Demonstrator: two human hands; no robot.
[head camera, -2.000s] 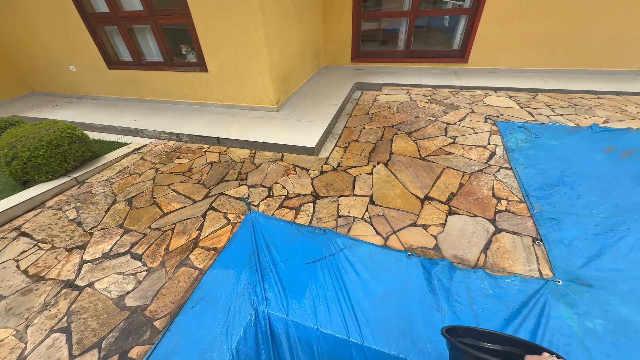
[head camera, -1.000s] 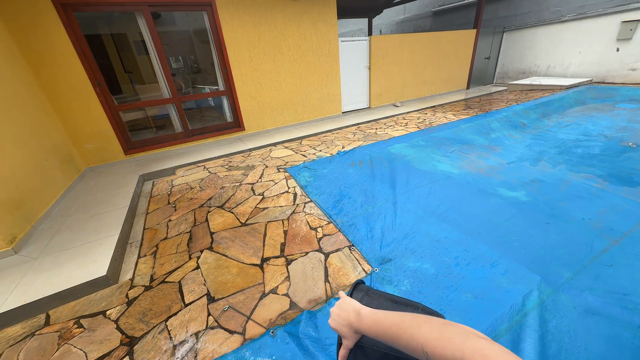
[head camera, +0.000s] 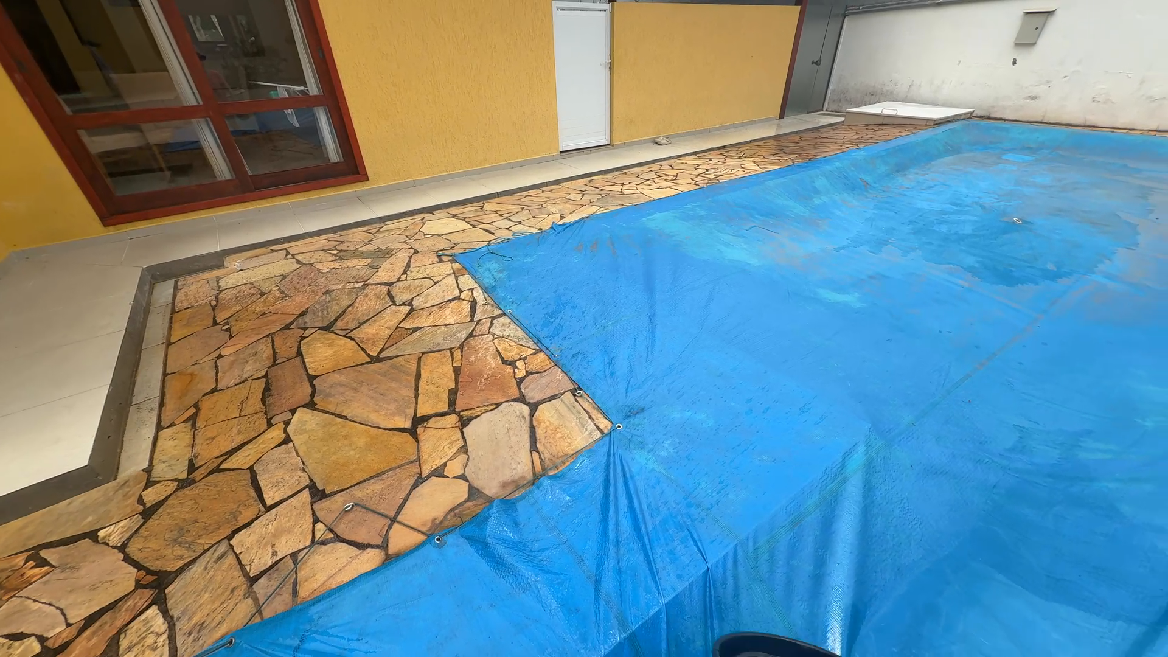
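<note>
Neither of my hands shows in the current head view. At the bottom edge, right of centre, only the rim of a black container (head camera: 771, 644) is visible; the rest of it is cut off, and whatever holds it is hidden. A large blue tarpaulin cover (head camera: 776, 365) spreads over the pool, sagging and wrinkled near me. Metal eyelets (head camera: 619, 426) line its edge beside the stone paving. A thin cord runs from an eyelet near the lower edge to a metal anchor (head camera: 349, 506) in the paving.
Irregular flagstone paving (head camera: 365, 392) borders the cover on the left, with a raised pale tiled walkway (head camera: 64, 347) beyond it. A yellow wall with a red-framed window (head camera: 219, 109) and a white door (head camera: 582, 78) stands behind. A white slab (head camera: 908, 111) lies at the far end.
A hand and forearm at the black container one second ago are out of view now, and less of the container shows. The view has swung right since two seconds ago.
</note>
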